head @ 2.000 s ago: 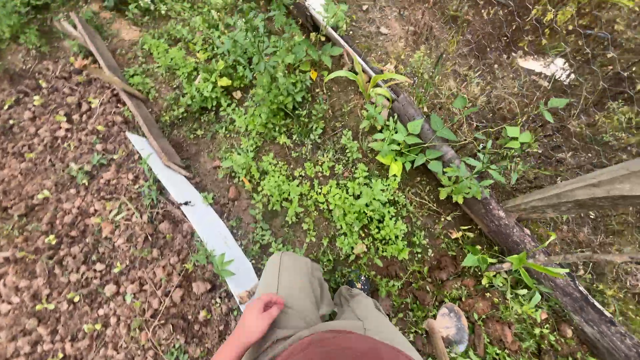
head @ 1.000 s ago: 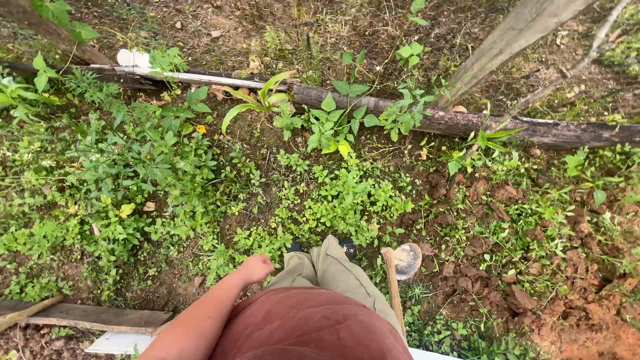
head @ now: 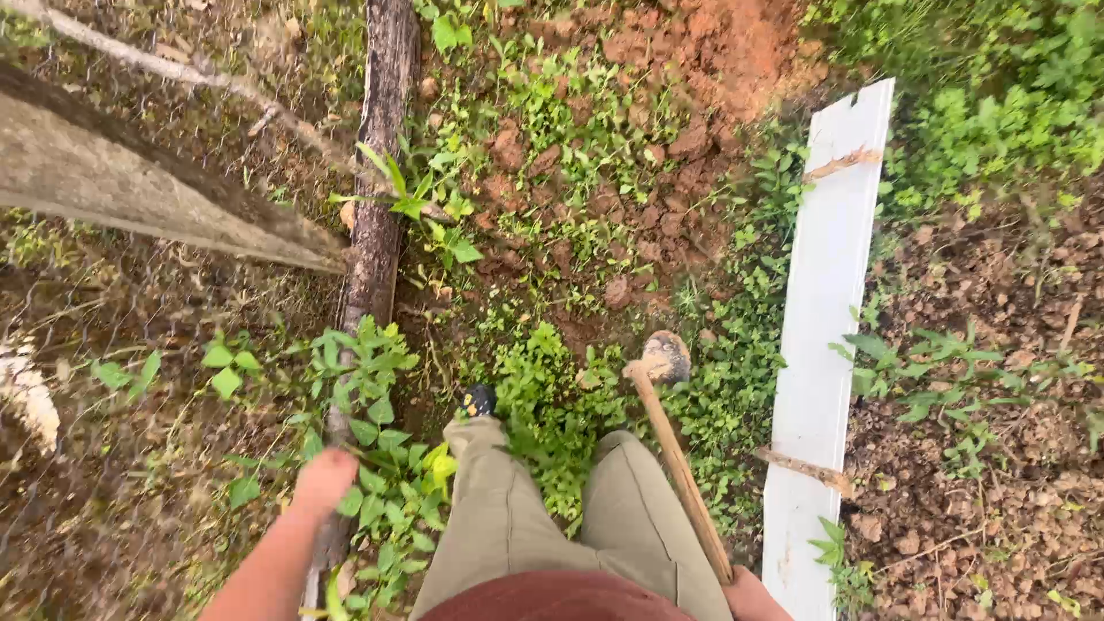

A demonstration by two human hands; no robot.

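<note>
The wooden handle of a hoe (head: 686, 474) runs from the bottom edge up to its soil-caked metal blade (head: 667, 357), which rests among low weeds just beyond my legs. My right hand (head: 752, 597) is closed around the handle at the bottom edge, partly cut off by the frame. Out to the left, my left hand (head: 328, 476) hangs over leafy plants beside the log, blurred, with fingers that look curled and nothing visible in them. A dark shoe (head: 479, 401) shows below my left trouser leg.
A weathered log (head: 388, 112) lies along the left, with a slanting wooden post (head: 155, 185) and wire mesh beyond it. A long white panel (head: 819, 302) edges the cloddy soil on the right. Weeds and reddish turned earth (head: 724, 52) lie ahead.
The view has turned strongly: the log, across the top a second ago, now runs up the left side. The hoe blade has stayed near my feet, and my right hand has come into view.
</note>
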